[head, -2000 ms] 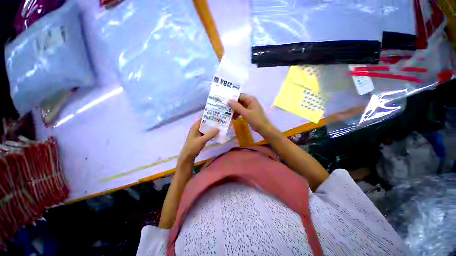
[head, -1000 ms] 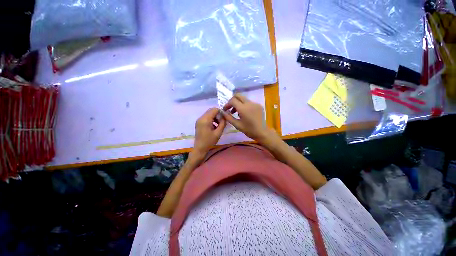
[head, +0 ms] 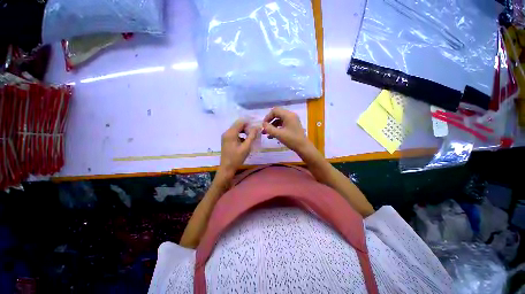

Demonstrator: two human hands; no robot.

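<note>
My left hand (head: 236,144) and my right hand (head: 286,130) are close together over the table's front edge, in the middle of the view. Both pinch a small pale slip (head: 256,129), likely the shipping label, between fingers and thumbs. It is blurred and its print does not show clearly. A plump pale blue-white parcel (head: 262,51) lies flat just beyond my hands, its near edge close to my fingertips.
Another pale parcel (head: 103,17) lies at the back left, a beige bagged item (head: 92,47) under its edge. A red-edged bag bundle (head: 35,129) is at left. Black-edged mailers (head: 429,43), a yellow sheet (head: 384,120) and clear red-striped bags (head: 460,129) lie at right.
The view has turned, shifting the table. The printed slip, held spread between both hands two seconds ago, now shows only as a small pale piece between the fingertips.
</note>
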